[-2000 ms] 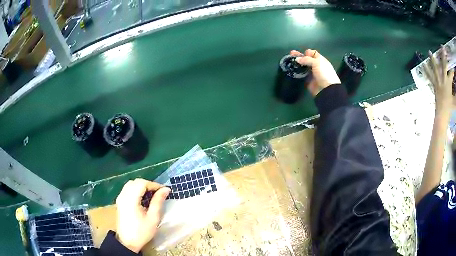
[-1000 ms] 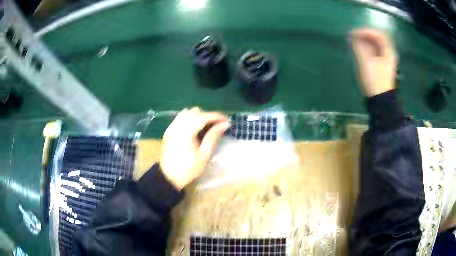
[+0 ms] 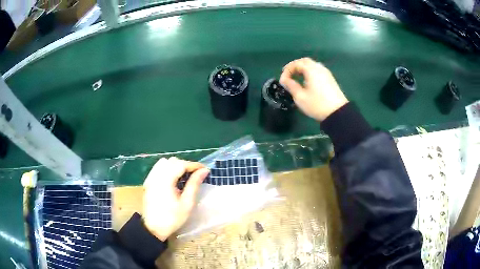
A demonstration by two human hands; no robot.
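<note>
My left hand [image 3: 171,197] pinches the left end of a part-used pad sheet [image 3: 237,172], black pads on a translucent whitish liner [image 3: 226,207], over the cardboard mat's back edge. Something dark shows between its thumb and fingers. My right hand [image 3: 313,89] is over the green belt with thumb and fingertips together at the open top of a black cylindrical housing [image 3: 277,113]. Whether a pad is between the fingertips is hidden. Another black housing [image 3: 228,94] stands upright just left of it, with small yellowish spots in its top.
More housings stand on the green belt [image 3: 158,94] at right [image 3: 398,88] and far left [image 3: 59,130]. A white upright [image 3: 39,136] crosses the left. Wrapped pad sheets [image 3: 76,220] and a hammer-like tool [image 3: 29,181] lie left of the cardboard mat [image 3: 295,226]. A white spotted sheet [image 3: 434,184] lies right.
The view has shifted. My right hand has moved back left from the right side of the belt to a housing top. My left hand still pinches the sheet.
</note>
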